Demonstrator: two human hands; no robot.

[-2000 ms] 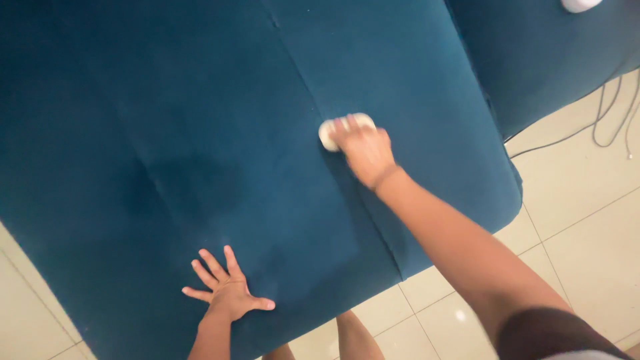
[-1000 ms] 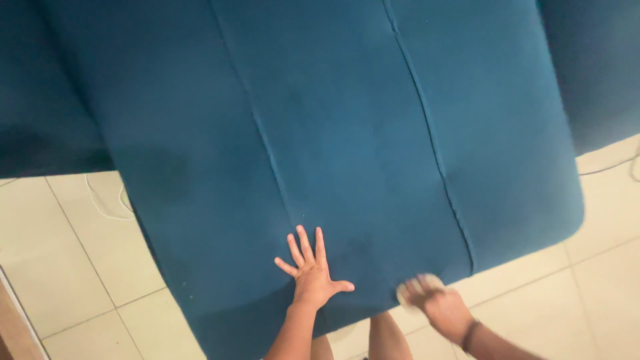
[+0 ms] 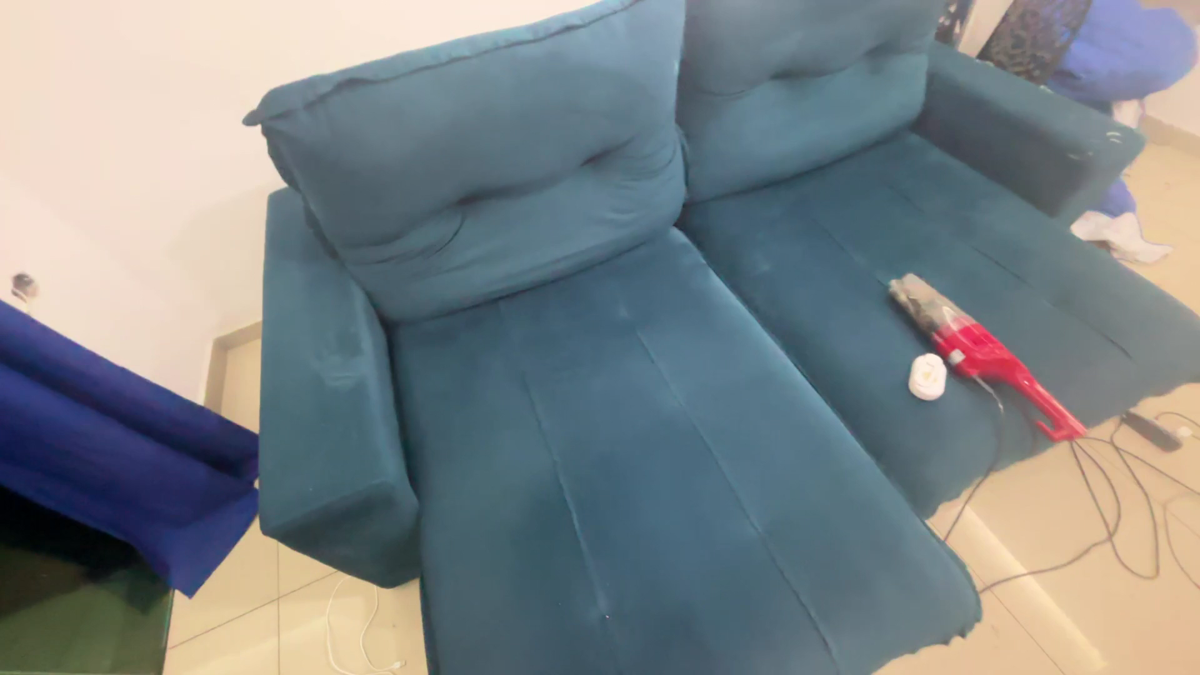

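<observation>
Neither of my hands shows in the head view now. A blue fabric sofa [image 3: 619, 450] fills the middle, its near seat extended toward me and marked by long seams. Two back cushions [image 3: 487, 159] lean at the rear. On the right-hand seat lies a red handheld vacuum cleaner [image 3: 998, 361] with a clear, dusty-looking front part. Close beside it, on the same seat, sits a small white rounded object [image 3: 927, 377] whose kind I cannot tell.
Dark cables [image 3: 1116, 506] loop over the tiled floor at the right, near a dark power strip [image 3: 1152, 431]. A white cable [image 3: 354, 623] lies below the left armrest [image 3: 328, 394]. Blue cloth [image 3: 112, 441] hangs at the left.
The view has swung up to the whole sofa. Both my hands, earlier on the blue seat with the right one holding a pale pad, have gone out of view.
</observation>
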